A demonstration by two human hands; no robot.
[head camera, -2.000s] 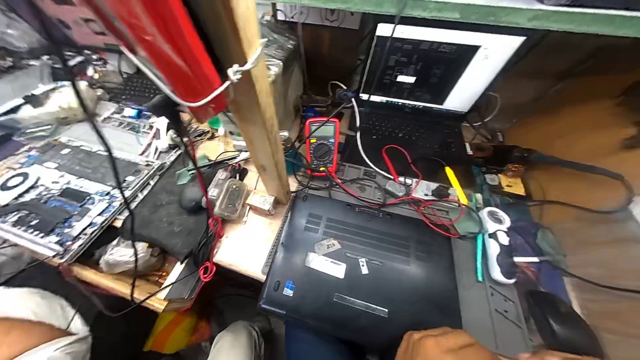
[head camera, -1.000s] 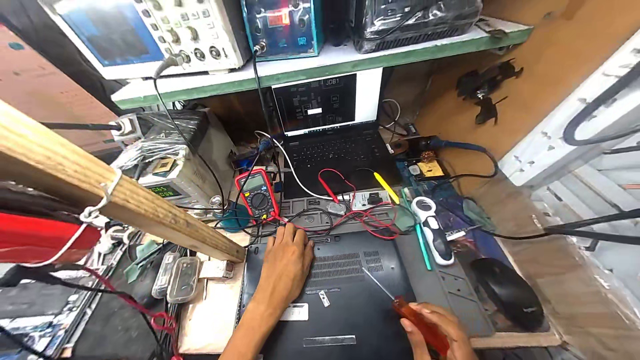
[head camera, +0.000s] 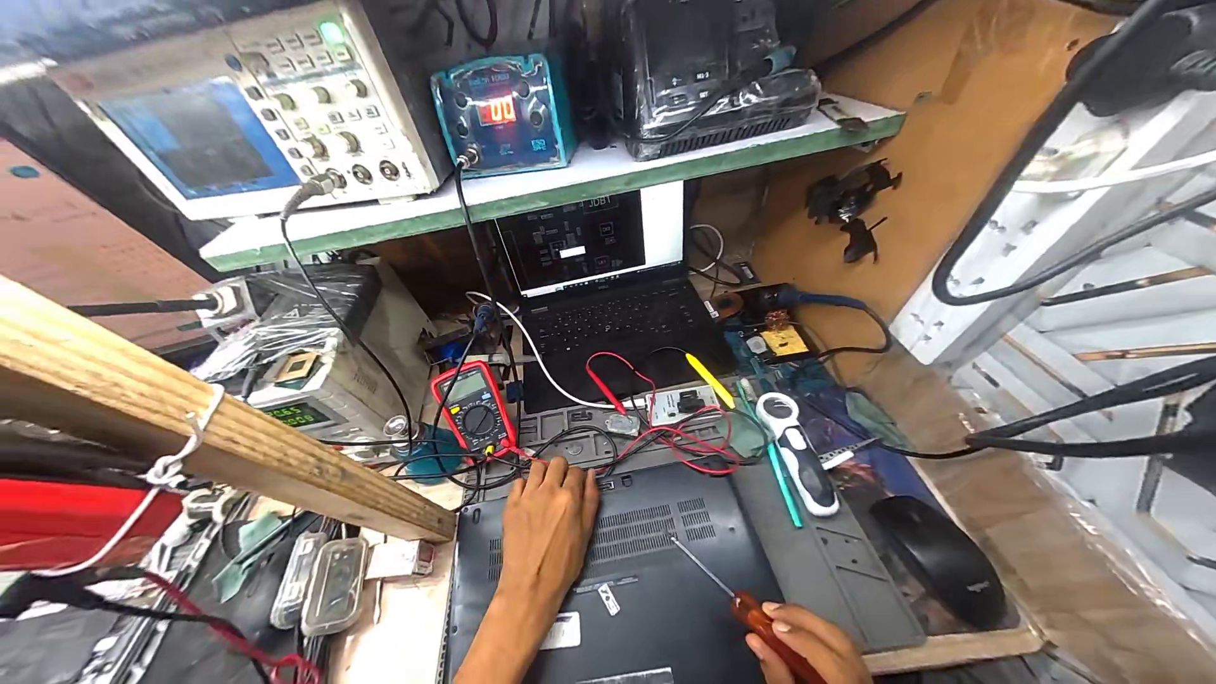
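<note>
A black laptop [head camera: 655, 608] lies upside down on a grey repair mat [head camera: 845, 570], its vented bottom cover facing up. My left hand [head camera: 551, 518] rests flat on the upper left of that cover, fingers toward the hinge edge, and grips nothing. In my right hand [head camera: 807, 646], at the lower right, is a screwdriver [head camera: 760, 622] with an orange-brown handle; its thin shaft points up and left, the tip over the cover near the vents. Whether the tip touches cannot be told. Beyond the laptop lies a red multimeter [head camera: 475, 410] with red and black test leads.
Behind stands an open black laptop [head camera: 608, 318]. To the right are a handheld magnifier [head camera: 798, 456], a teal tool [head camera: 784, 484] and a black mouse [head camera: 939, 560]. A wooden post [head camera: 218, 418] slants across the left. An oscilloscope [head camera: 256, 114] sits on the green-edged shelf [head camera: 665, 171] above.
Two seconds ago no screwdriver was visible; one second ago my right hand held it and my left hand lay on the cover. The view has swung strongly since the oldest frame.
</note>
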